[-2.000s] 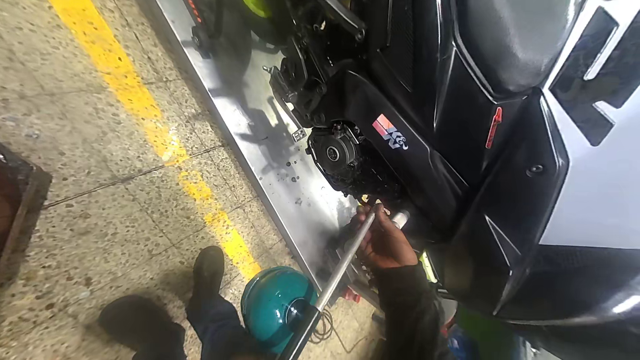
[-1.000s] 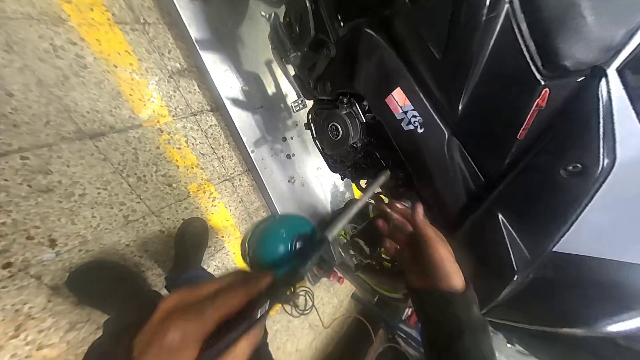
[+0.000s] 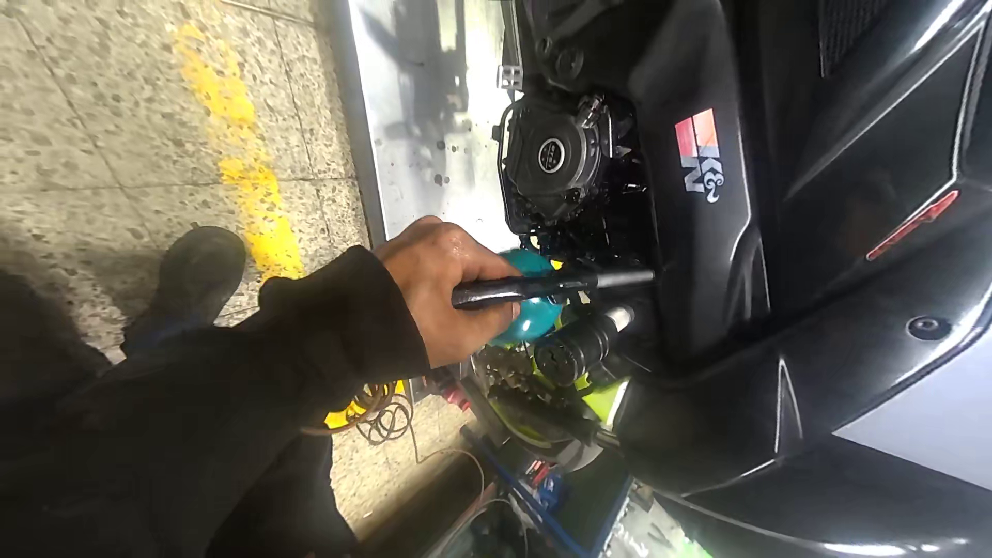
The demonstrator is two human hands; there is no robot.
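My left hand (image 3: pixel 453 291) is closed around the black handle of a long bar-like hand tool (image 3: pixel 558 287). The tool's grey far end points right, in front of a motorcycle's black lower bodywork; whether it touches anything cannot be told. Above it is the round black engine cover (image 3: pixel 552 155). A black side panel (image 3: pixel 701 256) with a red-and-white K&N sticker stands to the right. Just below the tool lies a black cylindrical part (image 3: pixel 577 349) with a pale end. My right hand is out of view.
A glossy teal rounded object (image 3: pixel 535 322) shows behind my left hand. The metal platform (image 3: pixel 422 155) under the motorcycle has a raised edge on its left. Coiled cable (image 3: pixel 384 418) lies on the speckled floor, near a blue-edged tray (image 3: pixel 581 496). My shoe (image 3: pixel 203 267) stands beside a yellow floor line.
My right hand, at the motorcycle in both earlier frames, has left the view. My left hand has moved from the lower left to beside the motorcycle, with the tool in it. The view is closer.
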